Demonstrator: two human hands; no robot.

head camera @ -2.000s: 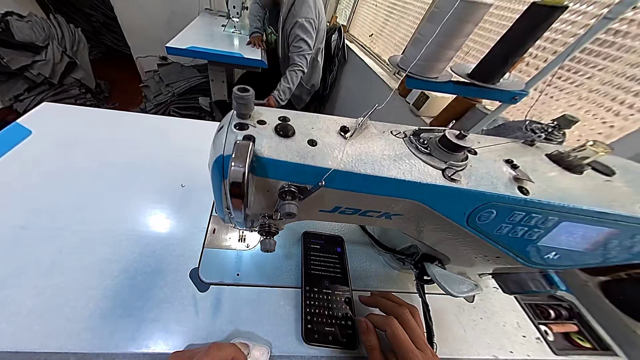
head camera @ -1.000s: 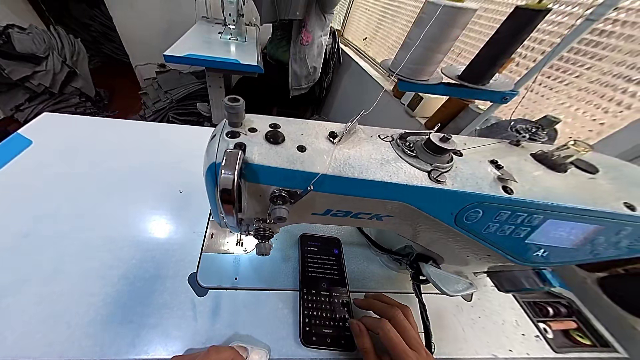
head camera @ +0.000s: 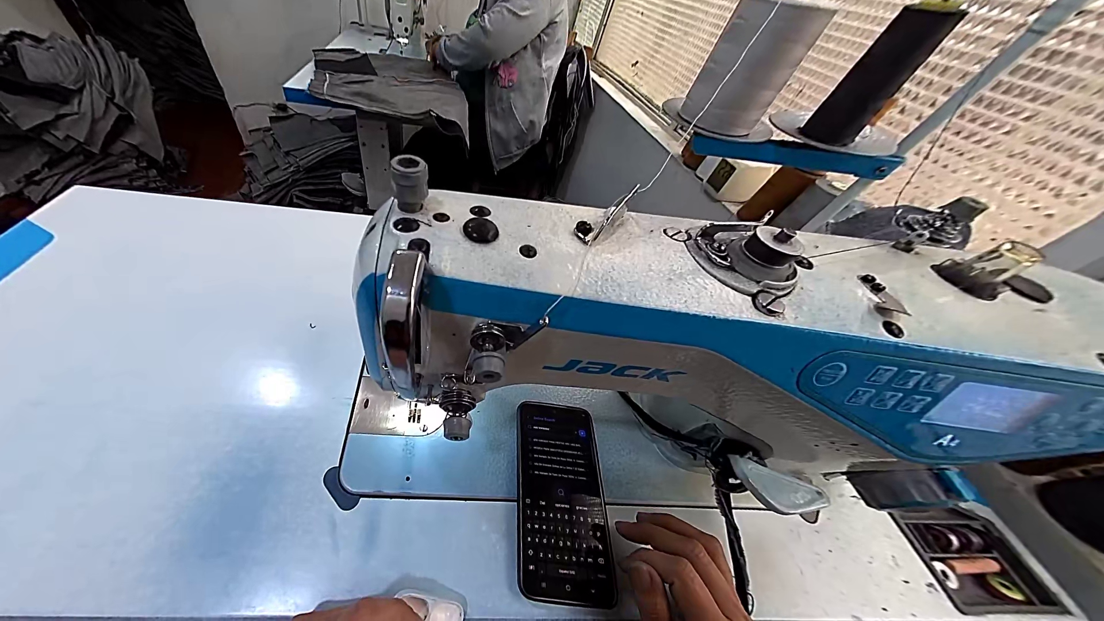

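A smartphone (head camera: 565,509) with a lit keyboard on its dark screen lies on the bed of a Jack industrial sewing machine (head camera: 604,302), right of the needle area. Just right of the phone rests my right hand (head camera: 681,565), fingers curled a little apart, holding nothing. At the bottom edge my left hand (head camera: 366,609) shows only in part, against a small white object (head camera: 431,605); whether it grips this object cannot be told. White thread runs from a large thread cone (head camera: 750,65) down to the machine head.
Across from me a person in a grey jacket (head camera: 522,78) works at another sewing machine (head camera: 401,21) with grey cloth (head camera: 392,86). Piles of grey fabric (head camera: 73,112) lie at the left. A black thread cone (head camera: 880,78) and a bobbin tray (head camera: 975,561) are at the right.
The person across has come back into fuller view, and grey cloth now lies on that table, which was bare before. My hands and the phone show no plain change.
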